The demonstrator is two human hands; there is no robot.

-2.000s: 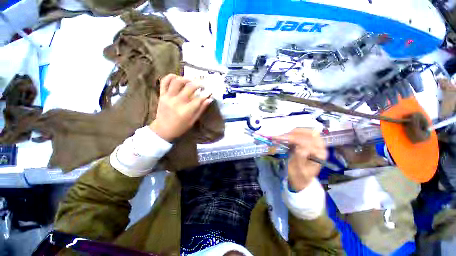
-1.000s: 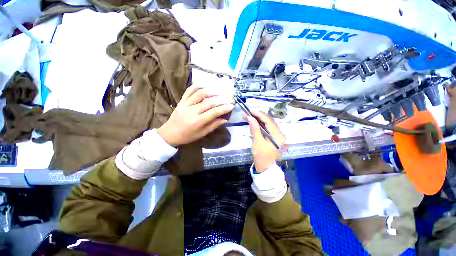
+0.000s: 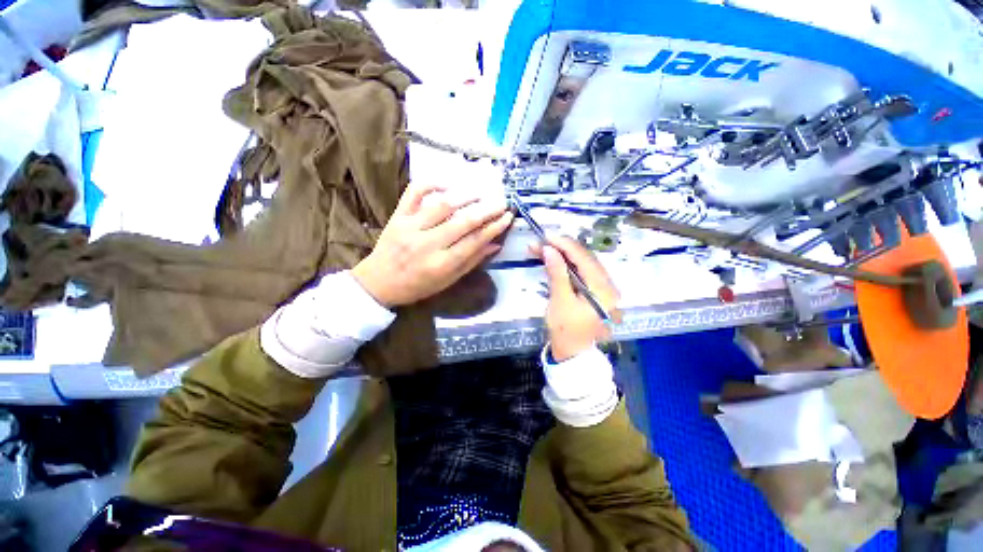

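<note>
The brown knit garment piece (image 3: 216,280) lies heaped and trailing on the white table left of the needle. My left hand (image 3: 431,243) rests palm down at its right edge, fingertips near the needle area (image 3: 523,178); whether it grips cloth is hidden. My right hand (image 3: 577,297) holds dark slim tweezers (image 3: 566,262) like a pen, their tip at the needle area, close to my left fingertips. The brown binding strip (image 3: 755,250) runs from the coil on the orange disc (image 3: 911,356) towards the needle.
The white and blue machine head (image 3: 690,59) fills the upper right. Metal rods and clamps stand along its front. A measuring tape (image 3: 690,320) follows the table's front edge. Cut pieces (image 3: 862,474) and white scraps lie over the blue bin (image 3: 684,431) at lower right.
My right hand has moved left and up from the table's front edge, bringing the tweezers to the needle area. My left hand has shifted right, towards the needle.
</note>
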